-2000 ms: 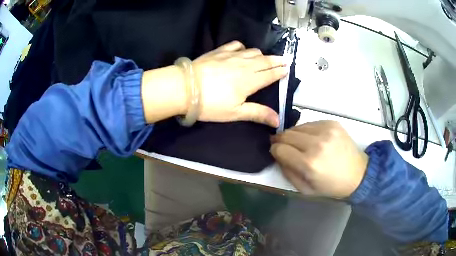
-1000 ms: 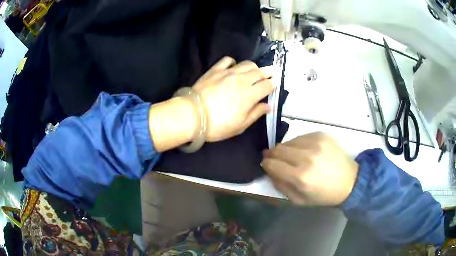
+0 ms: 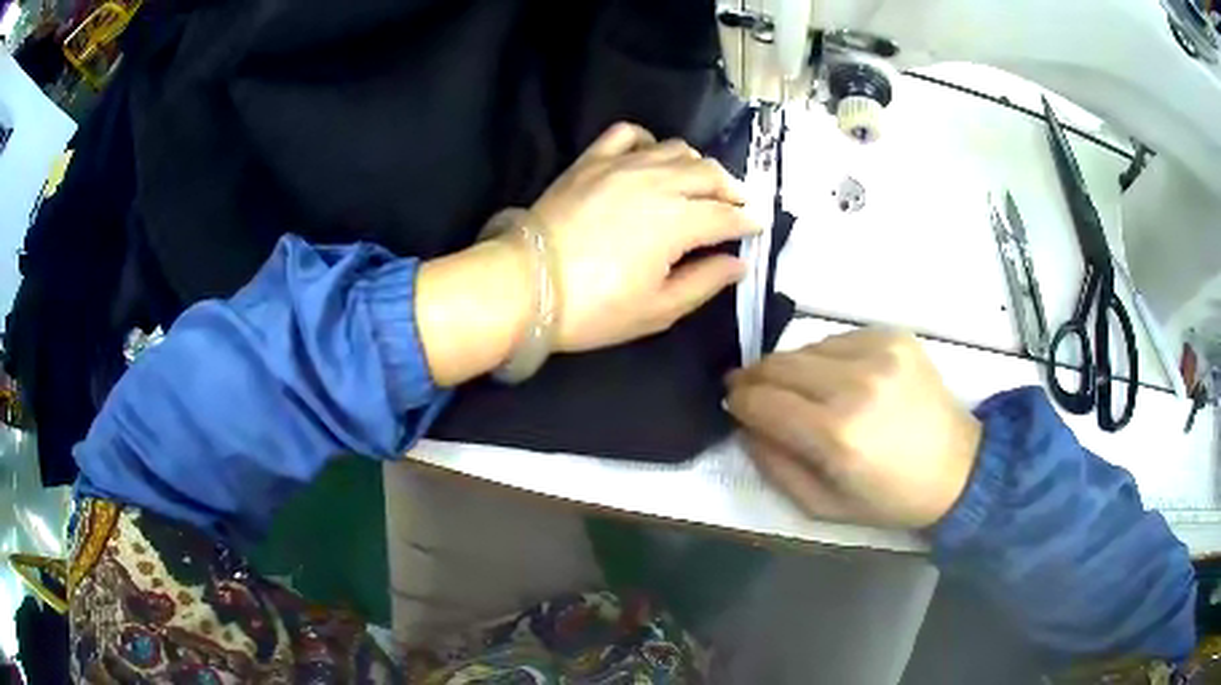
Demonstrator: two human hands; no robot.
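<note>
The dark garment body covers the left of the table. A narrow white tape runs along its right edge up to the presser foot and needle. My left hand lies flat on the cloth, fingers spread, fingertips beside the tape below the foot. My right hand pinches the near end of the tape and the cloth edge at the table's front; its fingertips are partly hidden.
The white sewing machine head with its tension dial is at the top right. Silvery snips and black-handled shears lie right of the needle. The table's front edge curves below the hands.
Compared with two seconds ago, my left hand sits slightly lower relative to the needle, and its thumb is drawn in closer to its fingers. My right hand still pinches the tape end.
</note>
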